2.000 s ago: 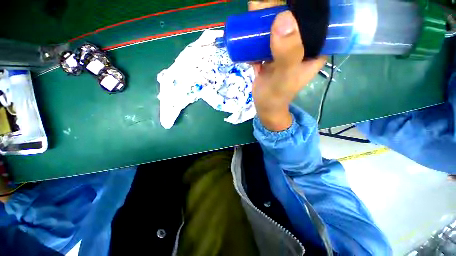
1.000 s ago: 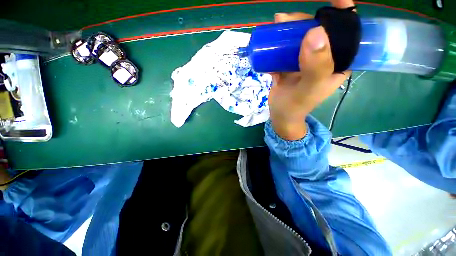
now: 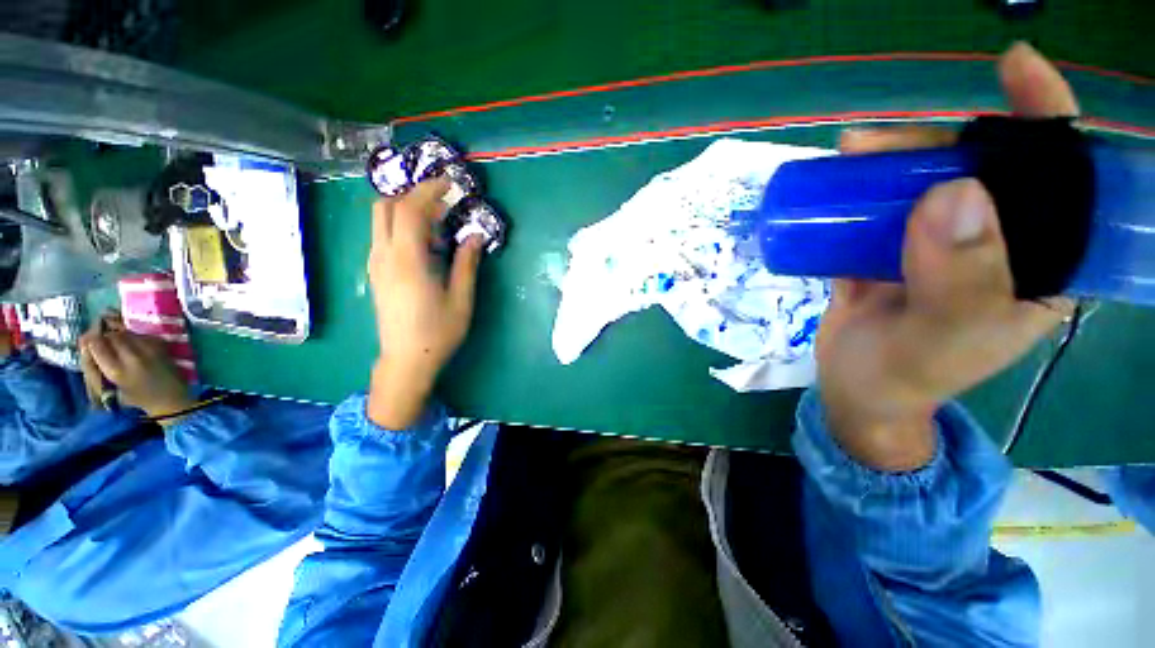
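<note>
My right hand [image 3: 931,272] holds the dispensing syringe [image 3: 849,213], its fingers around it by the black wrap [image 3: 1032,203]. The blue front end points left over the crumpled white wiping tissue [image 3: 684,253], which has blue spots. My left hand [image 3: 418,279] is at the cluster of round circuit modules [image 3: 479,225] on the green bench, thumb and fingers around the near modules. Whether the fingers grip one cannot be told; they partly cover the cluster. The syringe's rear end is cut off by the right edge.
A white parts tray [image 3: 302,285] lies left of my left hand. Another person's hands [image 3: 139,367] and blue sleeves are at the far left. A grey side rail [image 3: 253,117] runs at upper left. A dark cord [image 3: 1045,373] hangs over the bench edge at right.
My left hand has come into view and reached the modules. The view has shifted left, so the bench things appear further right. My right hand still holds the syringe over the tissue.
</note>
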